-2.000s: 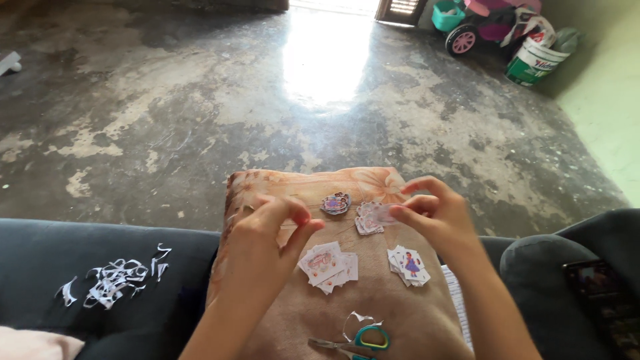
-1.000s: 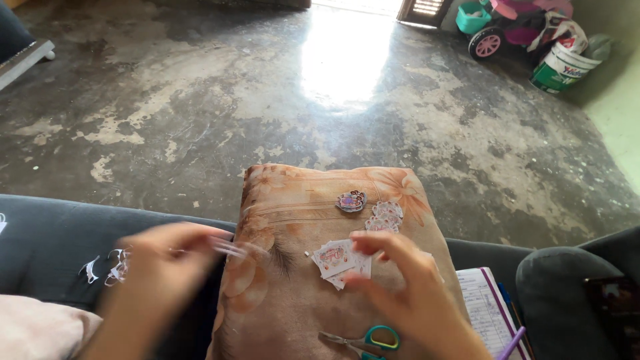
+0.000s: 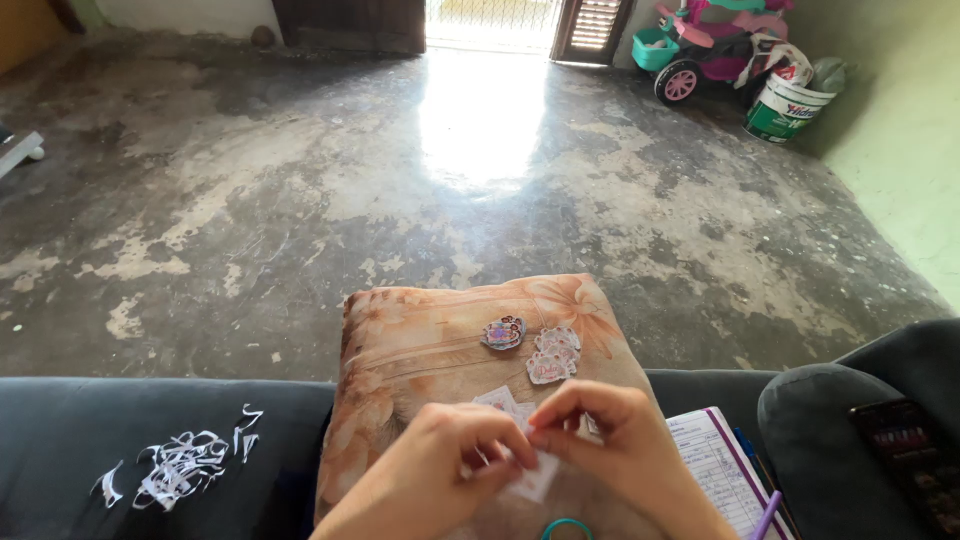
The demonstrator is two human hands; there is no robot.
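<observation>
My left hand [image 3: 469, 454] and my right hand [image 3: 600, 427] meet over a floral cushion [image 3: 420, 330]. Their fingertips are close together, and whether a small piece is between them cannot be told. Under them lie white printed paper cutouts [image 3: 536, 484], partly hidden. Beyond my hands, a small stack of colorful cutouts [image 3: 502, 333] sits beside a pile of pale cutouts with red lettering [image 3: 553, 356]. One teal handle loop of a pair of scissors [image 3: 568, 523] shows at the bottom edge, close to the cushion's near side.
Curled paper trimmings [image 3: 180, 469] lie on the dark sofa [image 3: 45, 420] at left. At right are a written notebook [image 3: 712, 457], a purple pen [image 3: 766, 514] and a phone [image 3: 900, 442]. A pink toy vehicle [image 3: 720, 60] and a white-green bucket [image 3: 787, 109] stand on the floor.
My left hand has come back from the trimmings side to the middle of the cushion, and both hands are now together. The view has tilted up somewhat.
</observation>
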